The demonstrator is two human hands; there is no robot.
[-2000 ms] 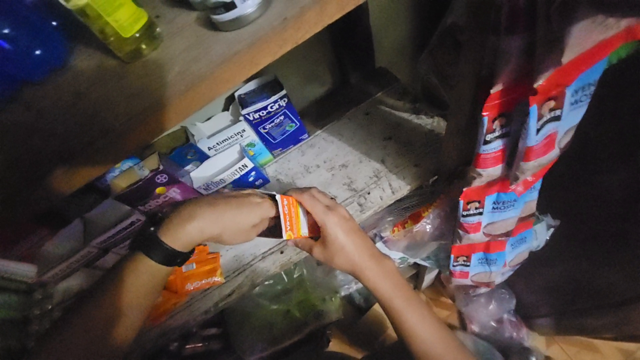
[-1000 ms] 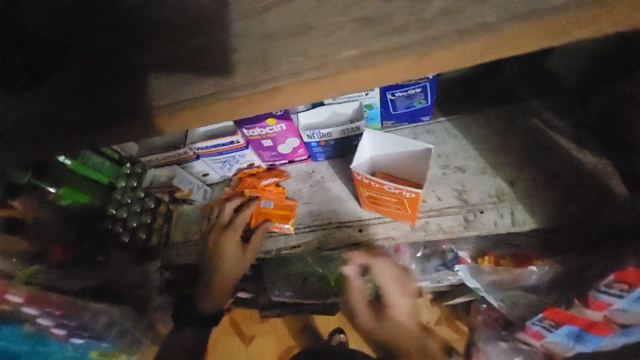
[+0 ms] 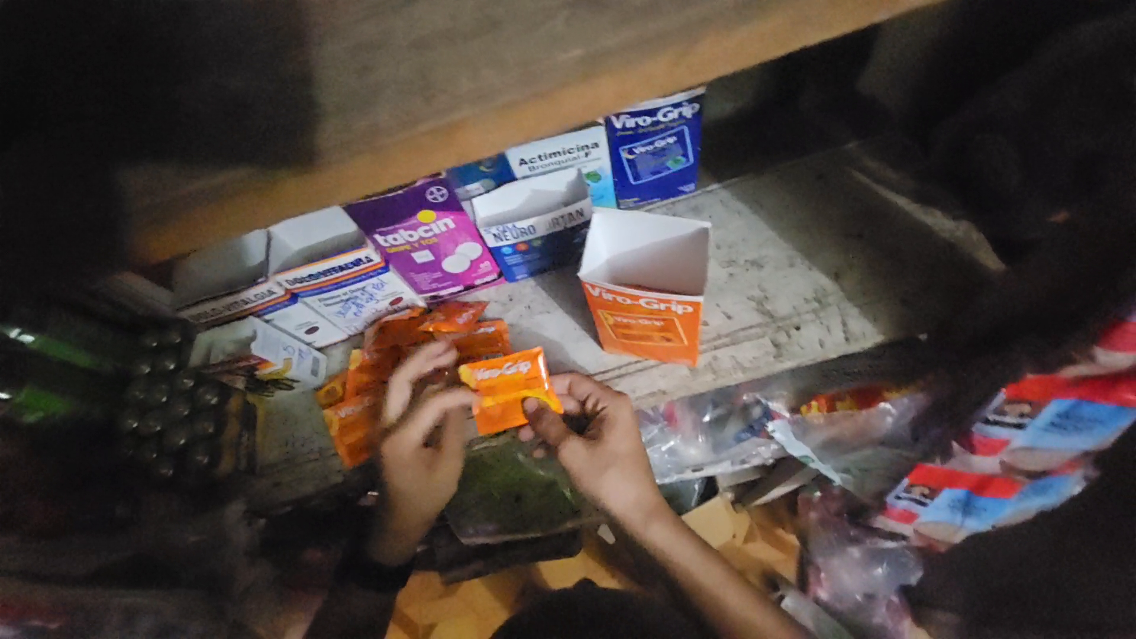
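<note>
Between the thumb and fingers of my right hand [image 3: 595, 435] is an orange Viro-Grip sachet [image 3: 510, 389], its printed face up. My left hand [image 3: 426, 435], with a dark band at the wrist, has its fingers apart at the sachet's left edge; whether they touch it I cannot tell. Behind and left of that hand, a loose pile of orange sachets [image 3: 355, 426] lies on the worn white shelf [image 3: 772, 257]. An orange Viro-Grip box [image 3: 646, 324] stands upright with its top open, right of the pile and behind my right hand.
Medicine boxes line the back: a purple Tabcin box [image 3: 435, 240], a blue and white box [image 3: 537, 231] and a blue Viro-Grip box [image 3: 655, 155]. A wooden upper shelf [image 3: 532, 98] overhangs them. Green bottles [image 3: 44, 373] are at left; red and blue packets [image 3: 994, 497] hang at right.
The orange box, between my hands two seconds ago, stands on the shelf. My right hand has come in from the front and holds a sachet. My left hand has moved right from the pile.
</note>
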